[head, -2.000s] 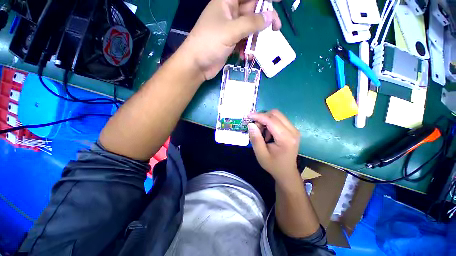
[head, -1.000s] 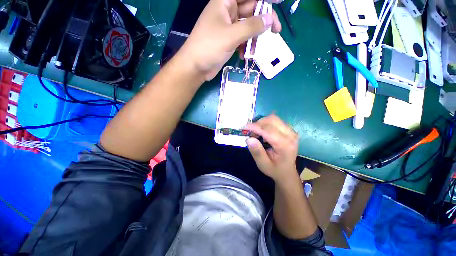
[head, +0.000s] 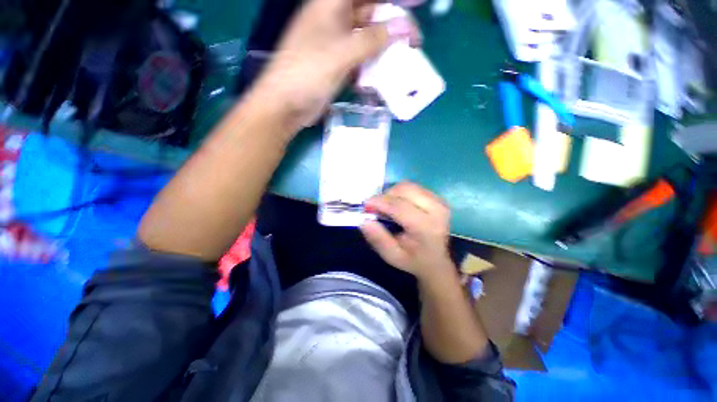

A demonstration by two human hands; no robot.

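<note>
The frame is blurred. An open power bank housing [head: 354, 161] with a white battery cell lies at the bench's front edge, its lower end over the edge. My right hand [head: 413, 228] has thumb and forefinger at the housing's lower right corner, by the circuit board end. My left hand [head: 326, 59] is above the housing, its fingers closed around the white charging cables [head: 387, 16]; the fingertips are partly cut off by the top edge. A white back cover [head: 409, 82] with a small dark window lies beside the housing's upper right.
Blue-handled side cutters [head: 542, 98], a yellow-orange pad [head: 511, 155] and a white strip lie right of centre. More housings and covers are at upper right. An orange-and-black tool [head: 629, 208] lies at right, black fans [head: 161, 82] at left, a carton [head: 503, 298] below.
The whole view has shifted and blurred, so the bench things appear further left. The circuit board is harder to see than two seconds ago. Both hands keep about the same places at the housing.
</note>
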